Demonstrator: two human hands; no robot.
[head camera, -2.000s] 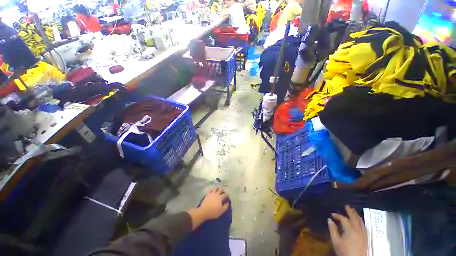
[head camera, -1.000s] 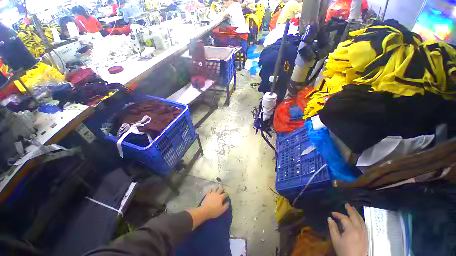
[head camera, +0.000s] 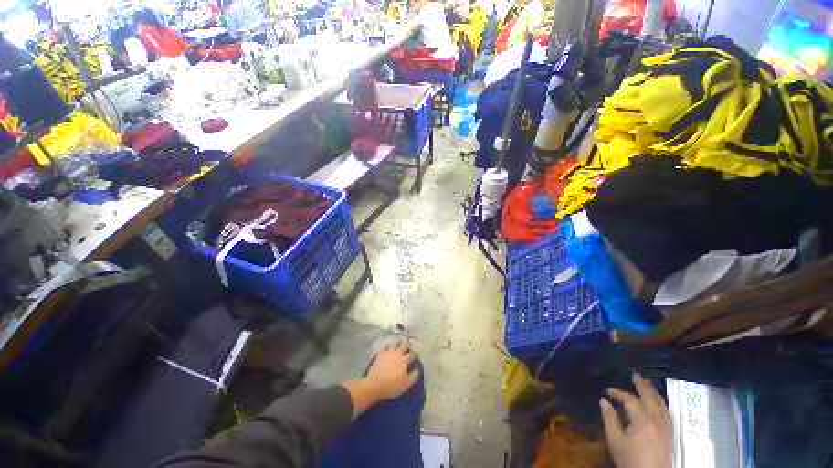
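My left hand (head camera: 394, 370) lies with its fingers curved at the upper end of a navy cloth (head camera: 376, 428), at the bottom centre; whether it grips the cloth I cannot tell. The cloth looks like the top of a knee or a garment piece. My right hand (head camera: 637, 422) is at the bottom right, fingers apart, partly cut off by the lower edge. It rests by a white stack of papers or pieces (head camera: 703, 425) beside dark cloth (head camera: 785, 411). Its palm is hidden.
A blue crate (head camera: 315, 260) with maroon pieces (head camera: 283, 208) stands left of the aisle (head camera: 402, 251). Another blue crate (head camera: 548, 297) stands right. Yellow-and-black pieces (head camera: 694, 110) are heaped on black cloth (head camera: 676, 210). A thread cone (head camera: 493, 190) stands near a red bag (head camera: 525, 215). Machine tables run along the left.
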